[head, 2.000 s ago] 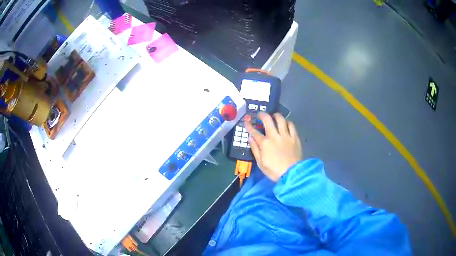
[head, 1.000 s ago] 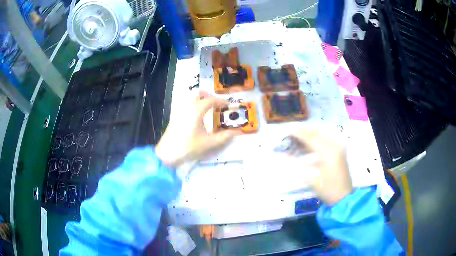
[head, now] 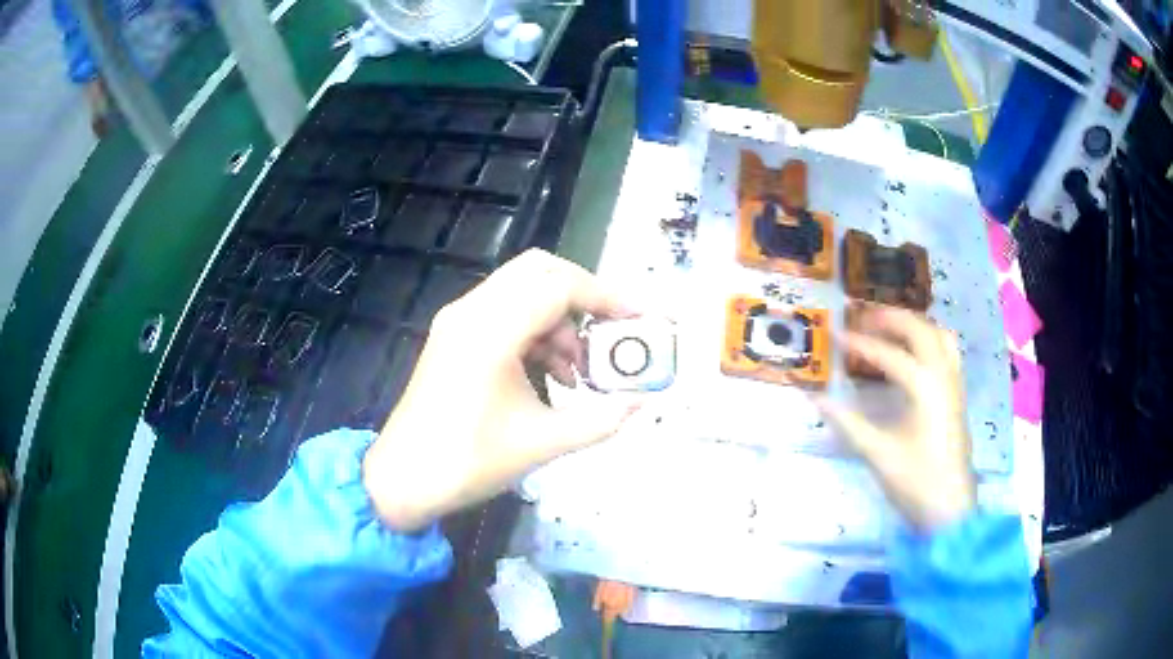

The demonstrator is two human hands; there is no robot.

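My left hand (head: 470, 386) holds a small rounded-square watch case (head: 629, 357) by its edges, between thumb and fingers. The case has a silvery rim and a pale face with a dark ring. My right hand (head: 911, 418) is slightly blurred, with its fingers apart and nothing visible in it. It is right of the front-left orange-brown fixture (head: 740, 364) and partly covers the front-right one. A pale square part with a dark centre (head: 780, 339) lies in the front-left fixture.
Two more fixtures (head: 785, 238) (head: 888, 268) sit behind on the grey plate (head: 720, 167), under the brass press head (head: 808, 64). A black blister tray (head: 425, 258) with several cases lies left, beside the green conveyor (head: 77, 335). Pink notes (head: 1020, 315), a black tray stack (head: 1106, 322) are right.
The view has swung from the scanner to the fixtures, then further left. My left hand has left the fixture and now holds a case. The small object in my right hand no longer shows there.
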